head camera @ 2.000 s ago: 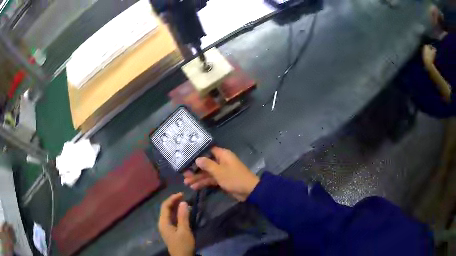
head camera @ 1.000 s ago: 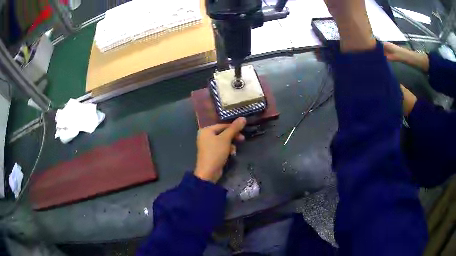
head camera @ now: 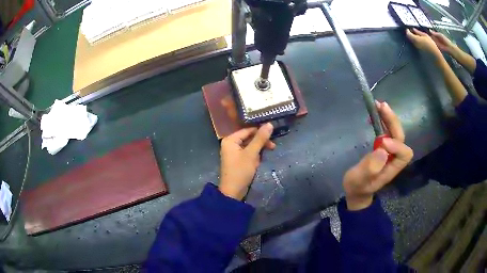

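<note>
The black square lamp [head camera: 292, 113] lies on the reddish-brown fixture [head camera: 218, 109] under the cream pressing block [head camera: 264, 96]. The block covers most of the lamp's face, with gridded rows showing at its near edge. The arbor press [head camera: 269, 32] stands above, its ram meeting the block's metal centre. My left hand [head camera: 243, 157] holds the lamp's near edge at its bracket between thumb and fingers. My right hand [head camera: 376, 160] is closed around the red knob [head camera: 382, 143] of the press lever [head camera: 352, 64], which slants down to the right.
A dark red board [head camera: 96, 186] lies left. A crumpled white cloth [head camera: 67, 125] lies behind it. Cardboard sheets [head camera: 155, 42] with white gridded parts are at the back. At right, another person's hands [head camera: 430, 45] hold black lamps [head camera: 411, 16]; a thin cable [head camera: 392, 70] lies nearby.
The lamp went from my right hand onto the fixture under the block. My right hand, raised a second ago, has come down with the lever. My left hand stays at the lamp's near edge.
</note>
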